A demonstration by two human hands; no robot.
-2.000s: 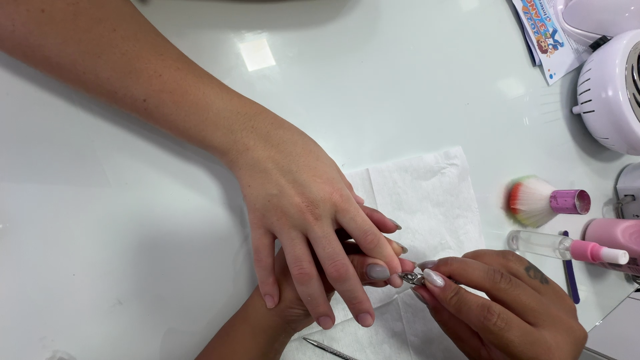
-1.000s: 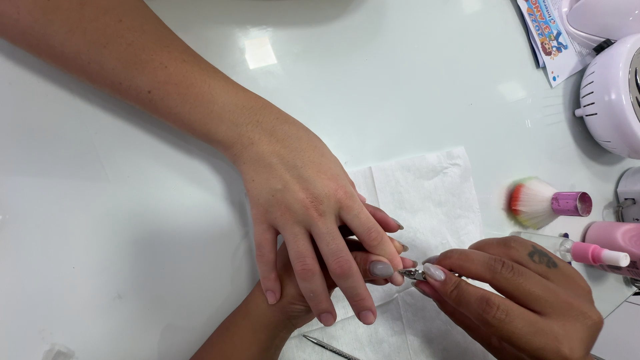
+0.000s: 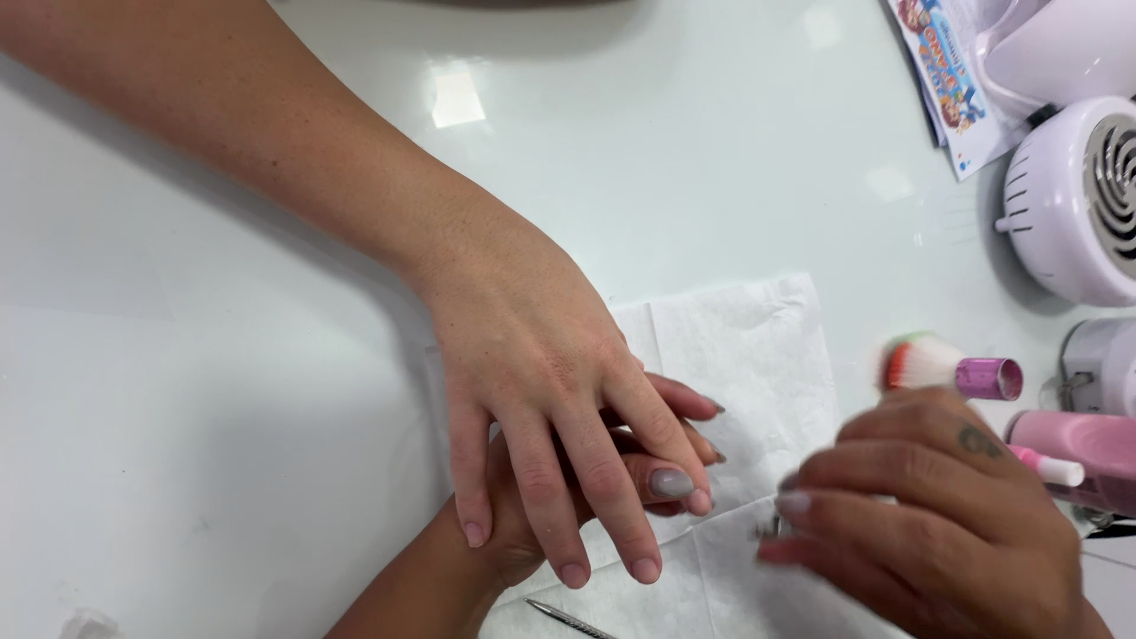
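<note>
Another person's hand (image 3: pixel 541 355) reaches in from the upper left, palm down with fingers spread. Underneath it, my left hand (image 3: pixel 612 479) grips its index finger, my grey-nailed thumb lying along that finger near the tip. My right hand (image 3: pixel 923 515), partly blurred, is to the right, apart from the finger, and holds a small metal tool, probably a cuticle nipper (image 3: pixel 769 527), mostly hidden by my fingers. A white paper towel (image 3: pixel 745 346) lies beneath the hands. On its lower edge rests a thin metal manicure tool (image 3: pixel 564 616) with a pointed end.
Along the right side are a soft brush (image 3: pixel 987 378) with a purple handle, a pink bottle (image 3: pixel 1083 444), a white-capped pink bottle top (image 3: pixel 1056 468) and a round white device (image 3: pixel 1052 204) with a vented face. Printed leaflets (image 3: pixel 954 89) lie at the upper right of the glossy white table (image 3: pixel 222 426).
My right hand has moved right with the metal tool, away from the other person's index fingertip. My left hand keeps its hold on that finger.
</note>
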